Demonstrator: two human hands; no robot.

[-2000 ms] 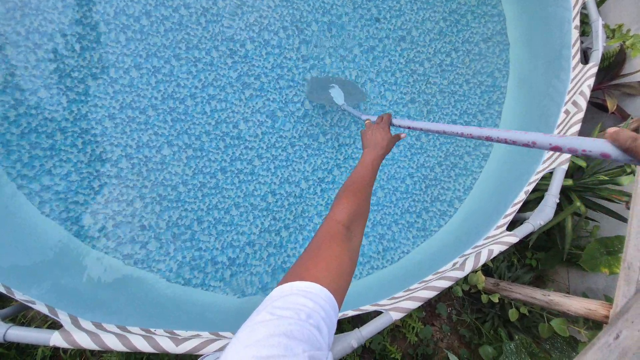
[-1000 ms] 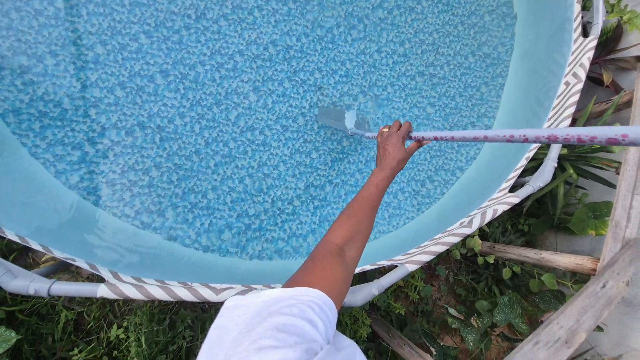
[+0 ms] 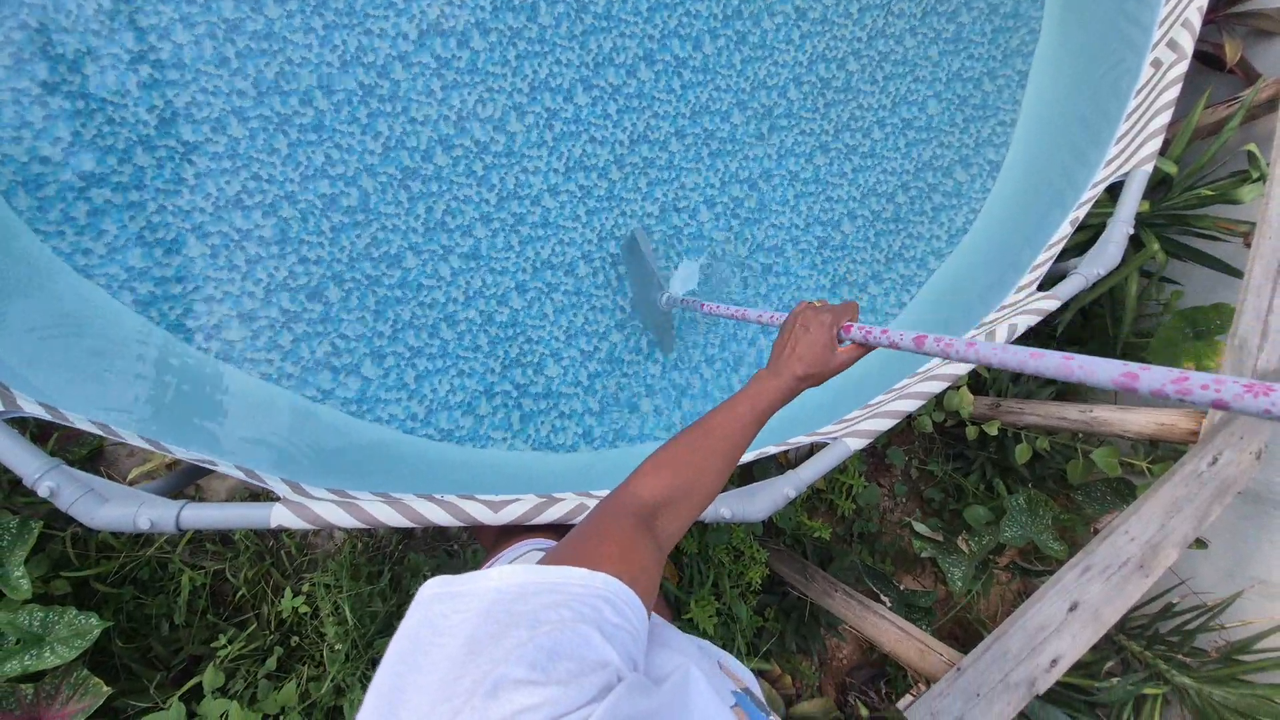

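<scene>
My left hand is closed around a long white pole with pink spots, over the water near the right side of an above-ground pool. The pole runs out of view at the right edge. At its far end a flat grey head lies in the water, slanting steeply across the pole's line. Beside the head shows a small pale patch, too unclear to name. My right hand is out of view.
The pool's zigzag-patterned rim and grey tubular frame curve below and right. Outside are leafy plants, wooden poles and a weathered wooden beam. My forearm reaches over the rim.
The flat head has turned from lying nearly level in the view to standing steeply across it. The hand at the right edge two seconds ago is out of view. My left hand keeps its hold.
</scene>
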